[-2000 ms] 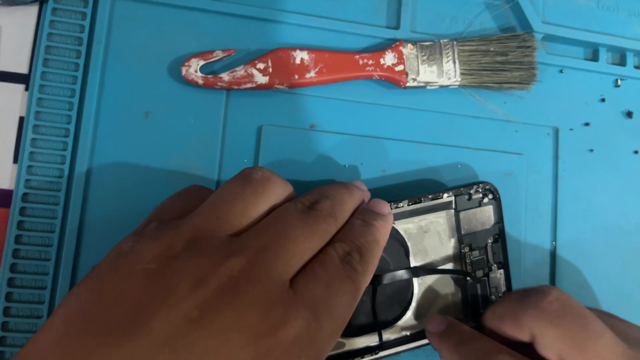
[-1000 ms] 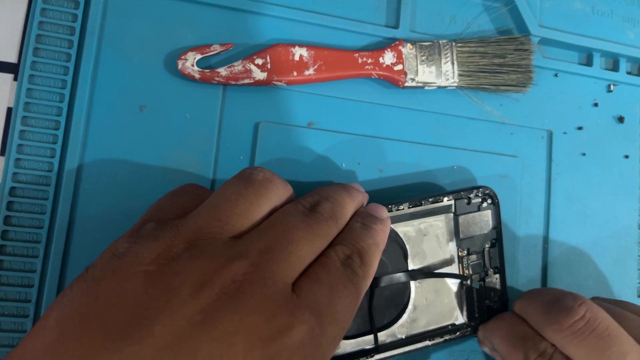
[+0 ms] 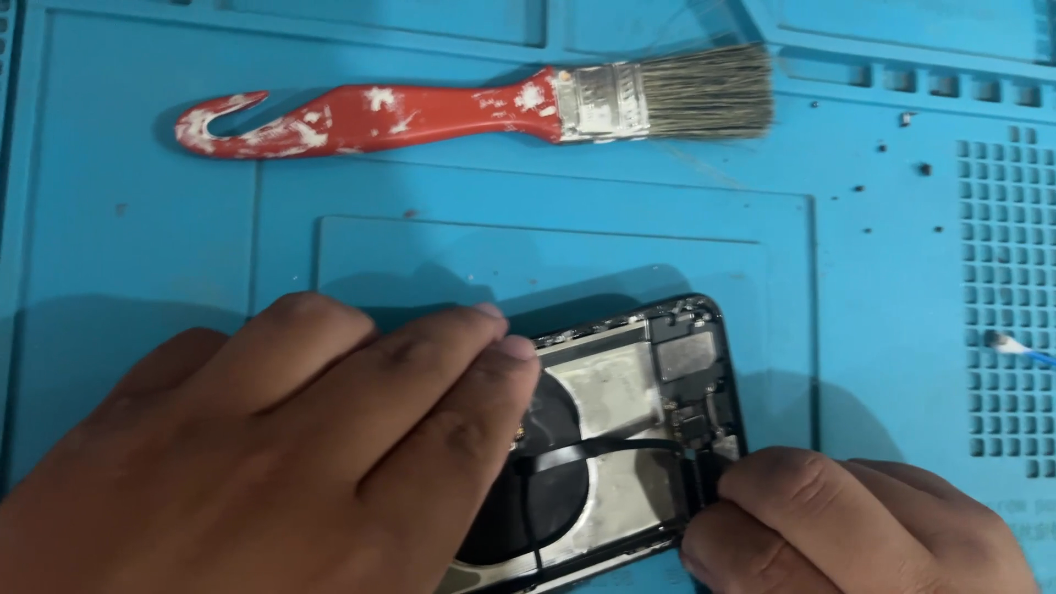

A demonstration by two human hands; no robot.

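Note:
An opened smartphone housing lies tilted at the lower middle, its inside facing up. It shows a round black wireless charging coil, a thin black flex cable running across it, and small parts at the right end. My left hand lies over the left part of the housing, fingertips at its upper edge, and hides much of it. My right hand has thumb and forefinger pinched on the housing's lower right corner; whether a small part is between the fingertips is hidden.
A red-handled paintbrush with white paint smears lies across the blue silicone repair mat above the housing. Several tiny screws are scattered at the upper right. A white-and-blue tip of something rests on the mat's grid at the right edge.
My right hand has moved from over the housing's inside to its right end, thumb and forefinger now at the corner. My left hand has stayed on the housing. The view has shifted slightly.

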